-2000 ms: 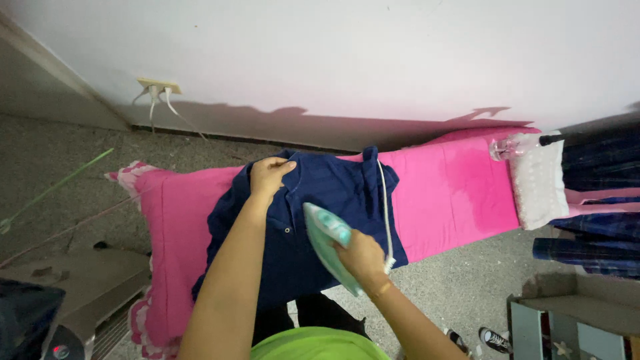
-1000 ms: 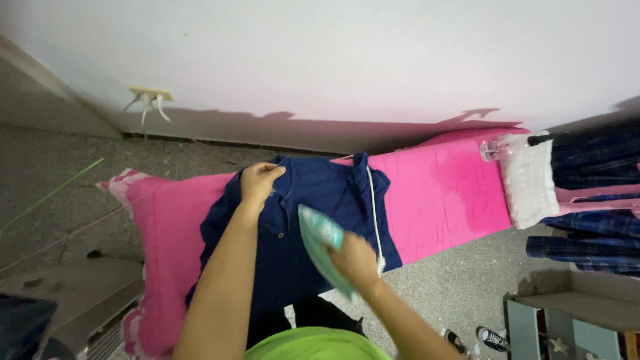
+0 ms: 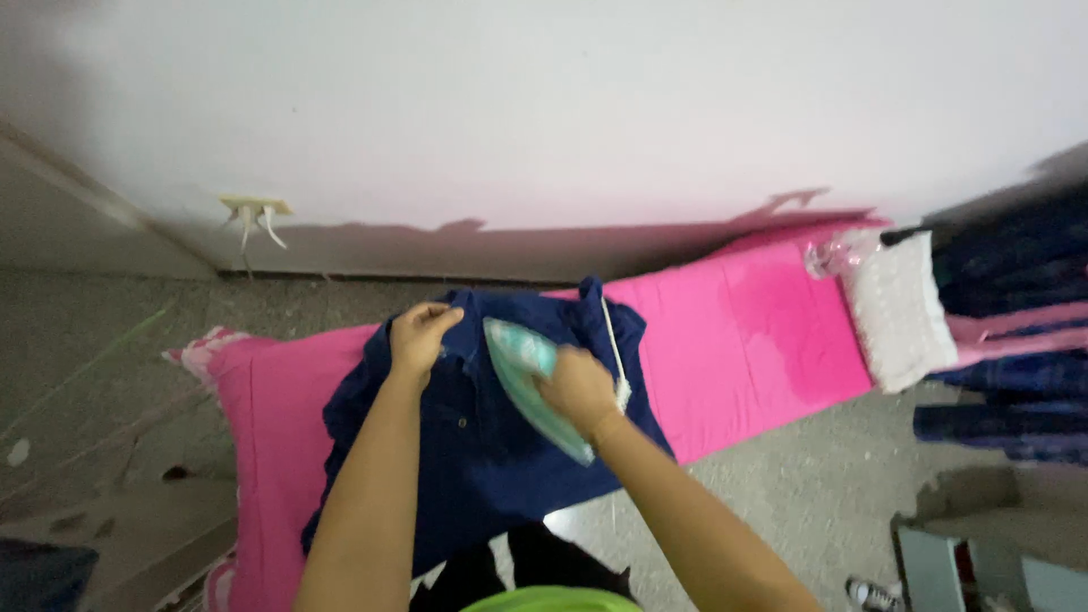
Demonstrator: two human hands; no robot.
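Note:
A navy blue garment [image 3: 510, 476] lies spread over the pink padded ironing board [image 3: 705, 340]. My right hand [image 3: 580, 387] is closed around the handle of a mint-green clothes iron [image 3: 531, 382], which rests on the garment with its tip toward the wall. The white cord [image 3: 612, 340] runs across the cloth beside the iron. To the iron's left, my left hand [image 3: 422, 338] pinches the garment's upper part between thumb and fingers.
At the board's right end are a white quilted pad [image 3: 897, 310] and a clear spray bottle [image 3: 833, 255]. Dark clothes [image 3: 1020, 255] hang beyond. A wall outlet [image 3: 255, 205] holds plugs. A sneaker [image 3: 871, 595] stands on the floor near grey drawers [image 3: 931, 561].
The iron has shifted slightly toward the wall on the garment. My left hand remains at the garment's upper part.

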